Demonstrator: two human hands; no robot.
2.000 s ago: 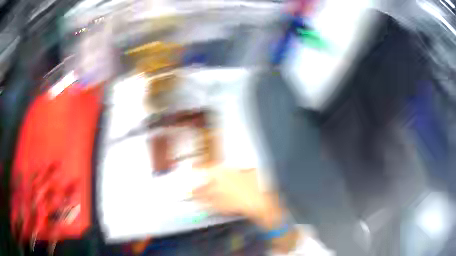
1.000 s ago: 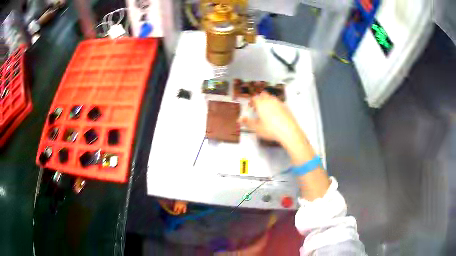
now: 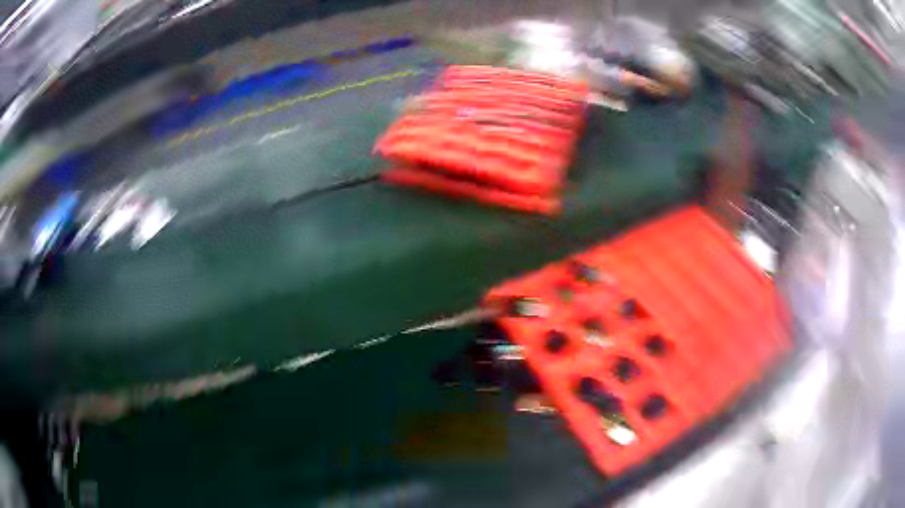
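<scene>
No hand of mine can be made out; the frame is strongly blurred. Nearest in front, an orange-red parts tray (image 3: pixel 719 298) lies tilted at the right. Several small dark and shiny pieces, which look like watch cases or screens, sit in its near-left pockets. A watch case (image 3: pixel 621 433) with a bright and yellow-gold area shows near its lower corner. More small pieces (image 3: pixel 496 372) lie on the dark green mat just left of the tray, too blurred to name.
A stack of orange-red trays (image 3: pixel 486 134) stands farther back on the green surface (image 3: pixel 248 258). A pale edge strip (image 3: pixel 327 355) crosses the bench. A blurred person's hand (image 3: pixel 665 74) shows at the back. A white edge, perhaps the machine (image 3: pixel 784 427), is at lower right.
The view has swung left, away from the machine bed. The parts tray now shows at the right instead of the left. My right hand, over the fixtures before, has left the view.
</scene>
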